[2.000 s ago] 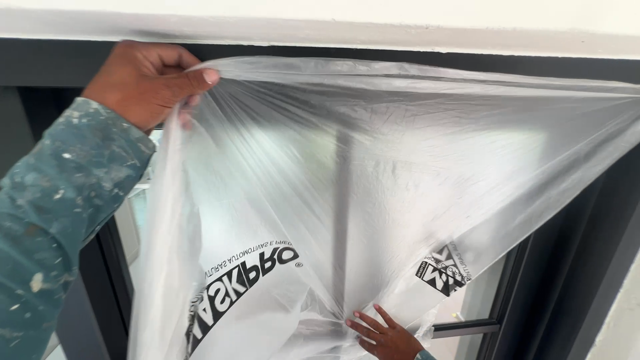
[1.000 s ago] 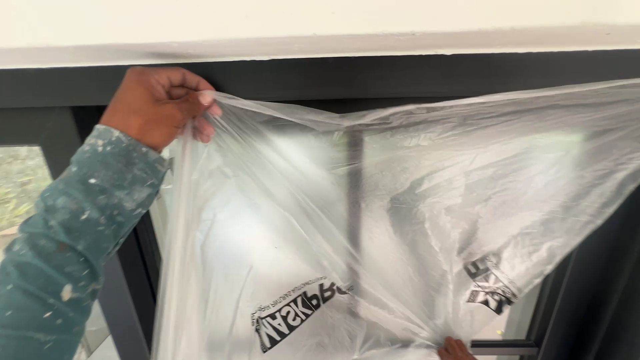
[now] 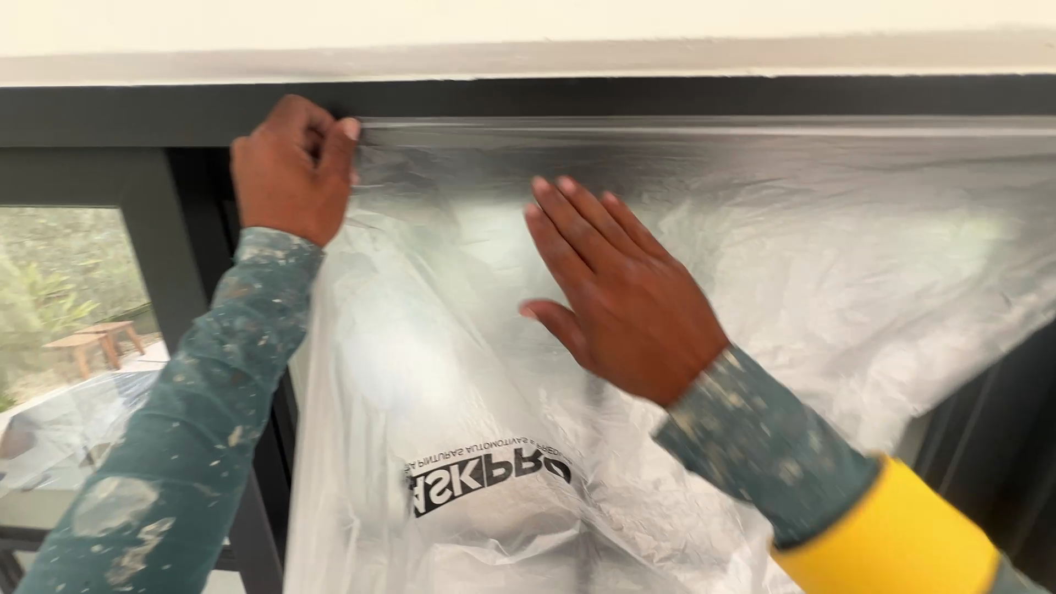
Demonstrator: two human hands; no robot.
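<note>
Translucent plastic masking film (image 3: 462, 330) hangs from the dark top bar of a window frame (image 3: 577, 97), its upper edge running nearly straight along the bar. At the film's upper left corner, my left hand (image 3: 293, 169) pinches the edge between thumb and fingers against the frame. My right hand (image 3: 615, 289) lies over the film near the middle, palm towards it and fingers extended, pointing up and left. Below it the film hangs in folds and bears printed lettering that reads mirrored.
A pale wall or soffit edge (image 3: 528, 58) runs above the frame. On the left a glass pane in a dark sash (image 3: 144, 181) shows plants and a wooden stool (image 3: 82, 342). Dark frame parts (image 3: 1006, 421) stand at the right.
My right hand has risen from the bottom of the view to the film's upper middle. The film's top edge, slack and sagging before, now runs straight along the bar. My left hand still holds the corner.
</note>
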